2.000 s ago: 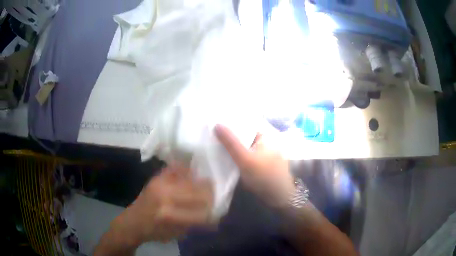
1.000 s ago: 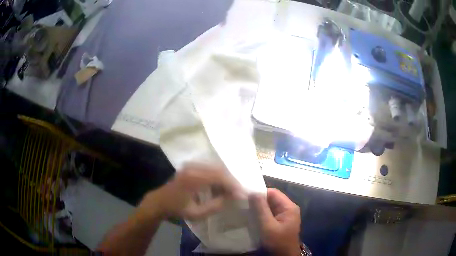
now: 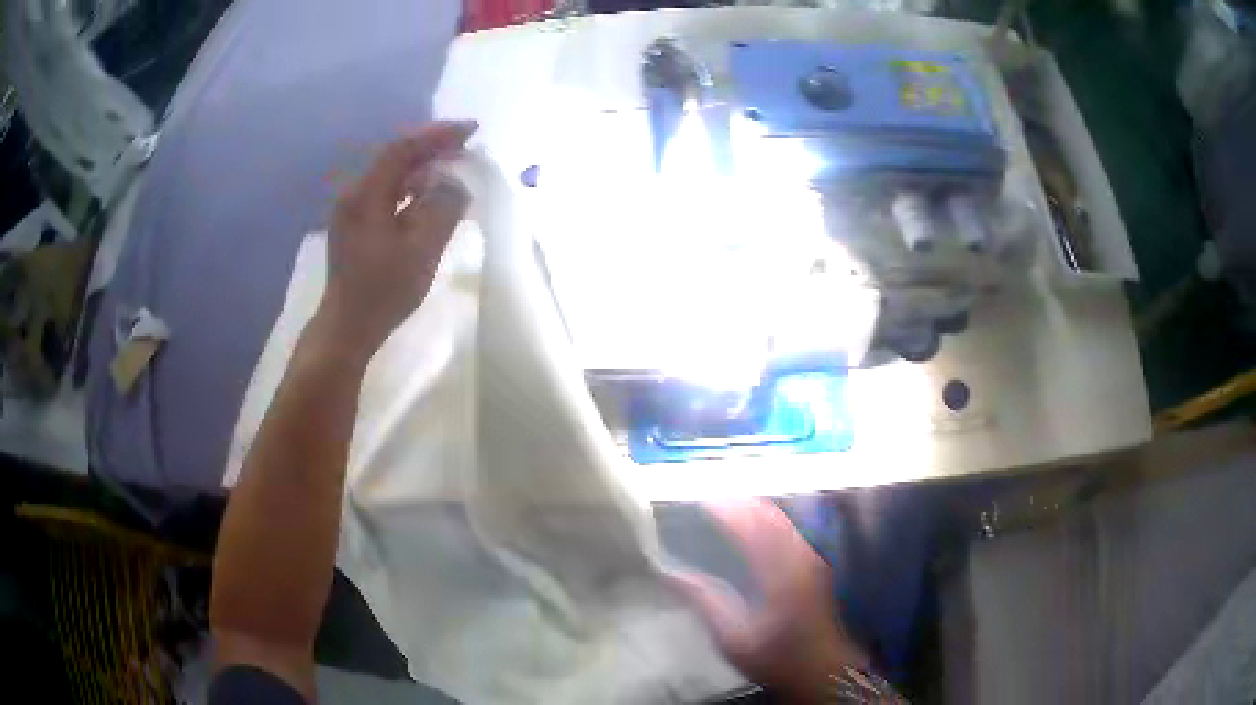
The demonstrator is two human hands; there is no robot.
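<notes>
A white garment piece (image 3: 510, 523) hangs over the front edge of the cream table, left of the sewing machine's bright blue plate (image 3: 744, 416). My left hand (image 3: 400, 227) is at the garment's upper end, fingers curled on the cloth near its top edge. My right hand (image 3: 765, 599) is low, just off the table's front edge, at the garment's lower right side; it is blurred and its fingertips are partly hidden at the cloth. The blue sewing machine (image 3: 868, 110) stands on the table, its needle area lost in lamp glare.
A grey-lilac cloth (image 3: 248, 193) covers the side stand at left, with a small tan tag (image 3: 135, 361) on it. White dials (image 3: 937, 221) sit on the machine front. A tray (image 3: 1081, 207) lies at the table's right. Yellow rails (image 3: 103, 606) show at lower left.
My left hand has moved up and away from my right hand to the garment's far end. The garment is spread out lengthwise between them. The view has turned and shifted.
</notes>
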